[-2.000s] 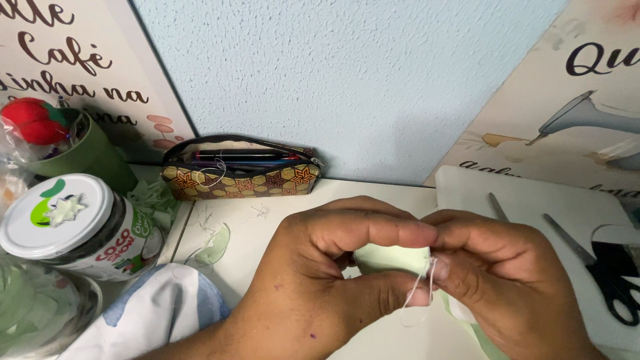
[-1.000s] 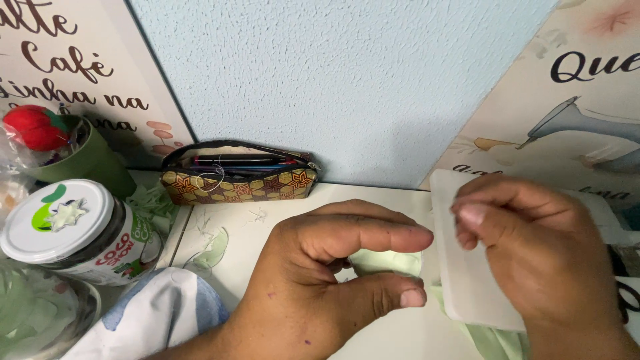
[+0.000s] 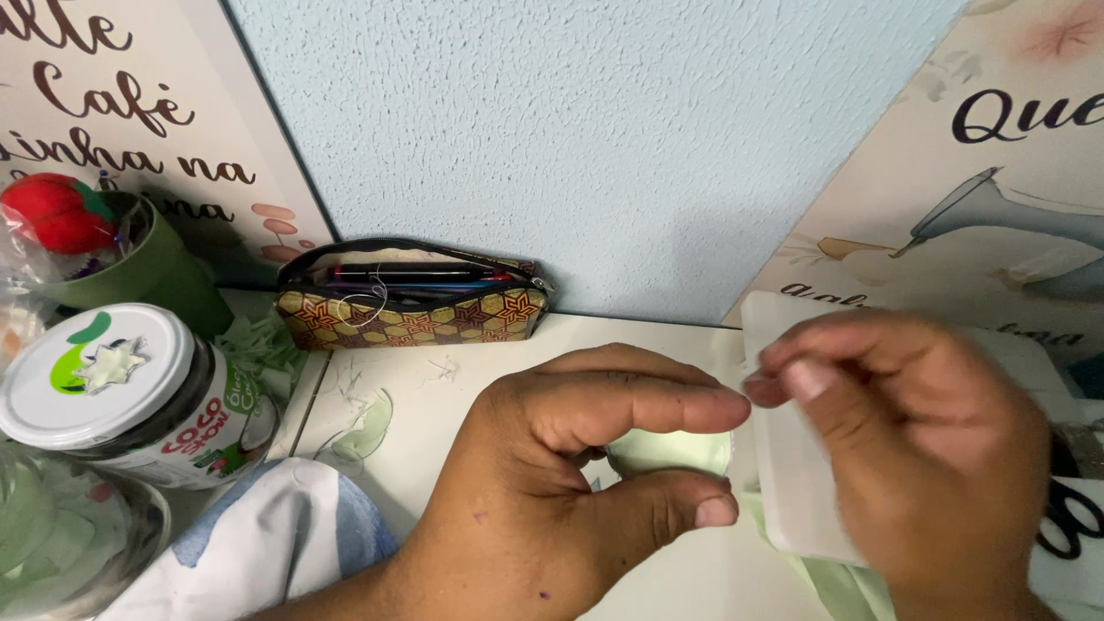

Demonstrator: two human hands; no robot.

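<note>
Between its thumb and fingers, my left hand (image 3: pixel 586 466) holds a small round piece of pale green fabric (image 3: pixel 673 453) by its edges, at the lower middle. My right hand (image 3: pixel 897 431) is raised just to the right, apart from the piece, slightly blurred, with thumb and fingertips pinched together. Whether a needle or thread is between those fingertips cannot be seen. A pale green cloth strip (image 3: pixel 841 586) lies below the right hand, partly under a white board.
A patterned zip pouch (image 3: pixel 414 319) with pens stands against the wall. At left are a lidded jar (image 3: pixel 95 375), a green pot (image 3: pixel 159 267) with a red pincushion (image 3: pixel 56 211), and white-and-blue cloth (image 3: pixel 250 535). Green scraps (image 3: pixel 364 427) lie nearby. The white board (image 3: pixel 802 483) is at right.
My right hand has let go of the green piece and moved up and to the right of it. My left hand keeps its hold in nearly the same place.
</note>
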